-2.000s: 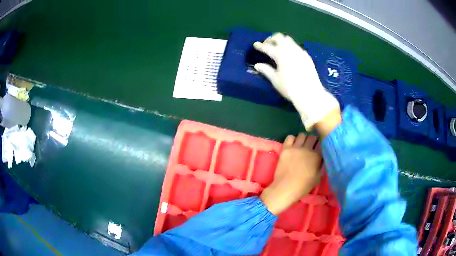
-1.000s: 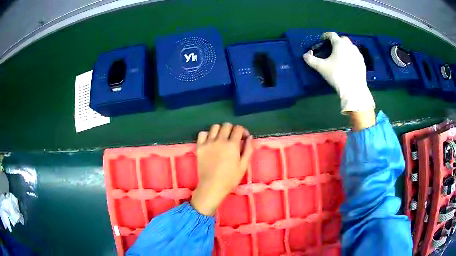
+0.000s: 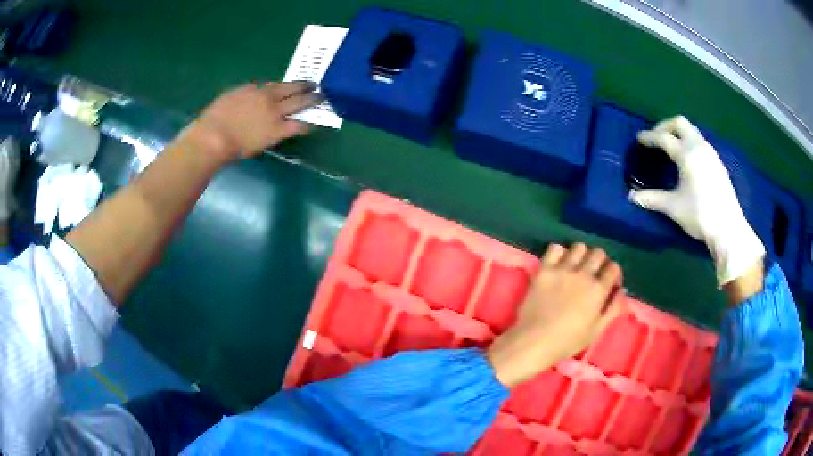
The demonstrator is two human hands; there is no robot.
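My gloved right hand holds a black smartwatch between thumb and fingers, at the top of a dark blue box base. The hand and watch hide the recess. My bare left hand lies on the far edge of the red-orange blister tray, fingers close together; whether it grips the edge cannot be told. The tray pockets that show are empty. To the left are a dark blue lid with a white logo and a box base with a black watch in it.
Another person's bare hand reaches in from the left, fingertips over the printed sheet beside the leftmost box. More blue boxes run along the belt at right. White crumpled things lie at the bench's left. Part of another red tray shows at lower right.
My right hand has moved with the watch from a box further right to the base beside the logo lid. Another person's arm has come in from the left. The view has turned.
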